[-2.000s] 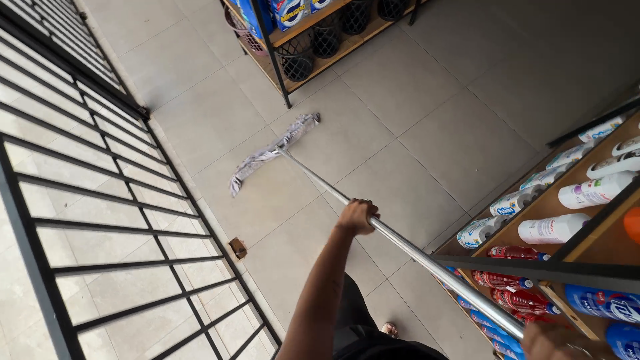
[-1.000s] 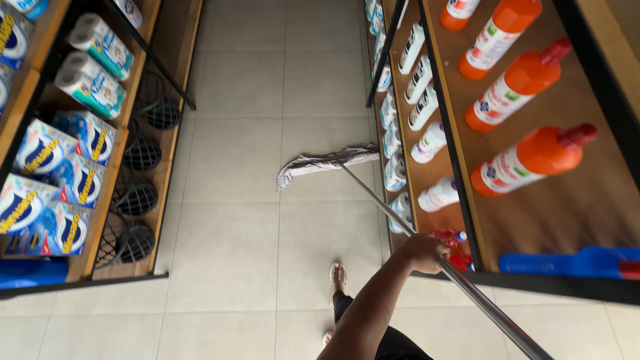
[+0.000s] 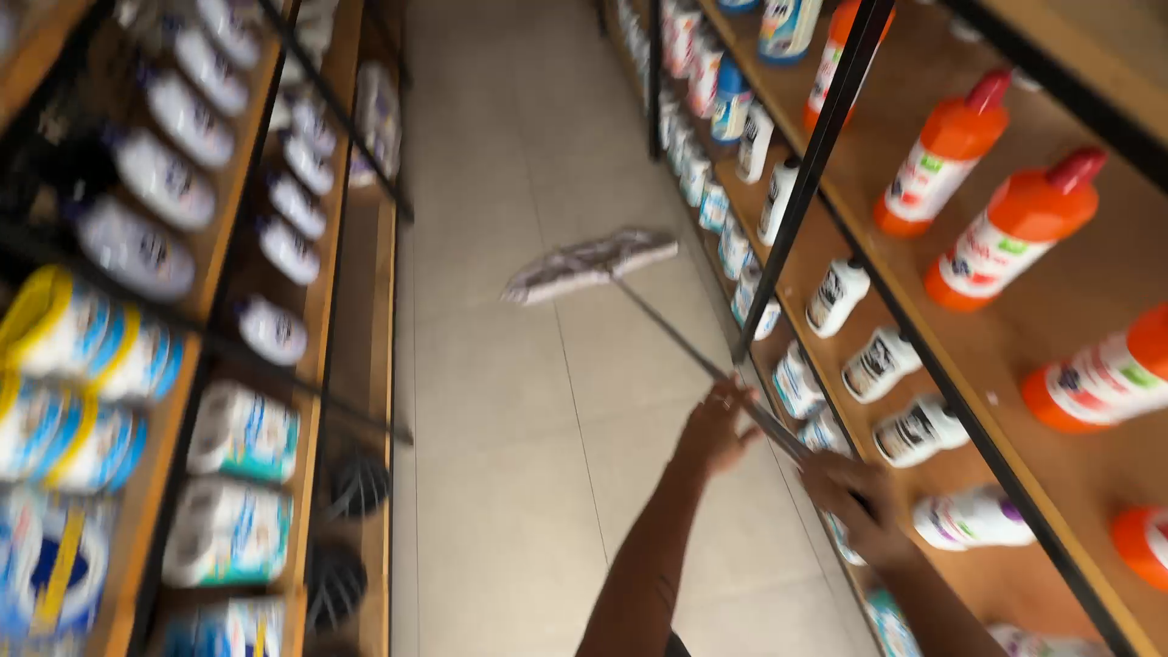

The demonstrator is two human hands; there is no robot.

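A wide mop head covered in light cloth lies flat on the tiled floor of a shop aisle. Its metal handle slants up toward the lower right. My left hand is at the handle's middle, thumb apart and fingers around or against the pole; the exact grip is blurred. Farther up the pole, my right hand is closed around it, close to the right-hand shelf.
Shelves with black metal frames and wooden boards line the right side, holding orange bottles and white bottles. On the left, shelving carries paper roll packs, pale bottles and dark round items.
The view has swung from beside a black barred gate into the aisle between shelves. My right hand, out of frame one second ago, now shows on the handle near my left hand.
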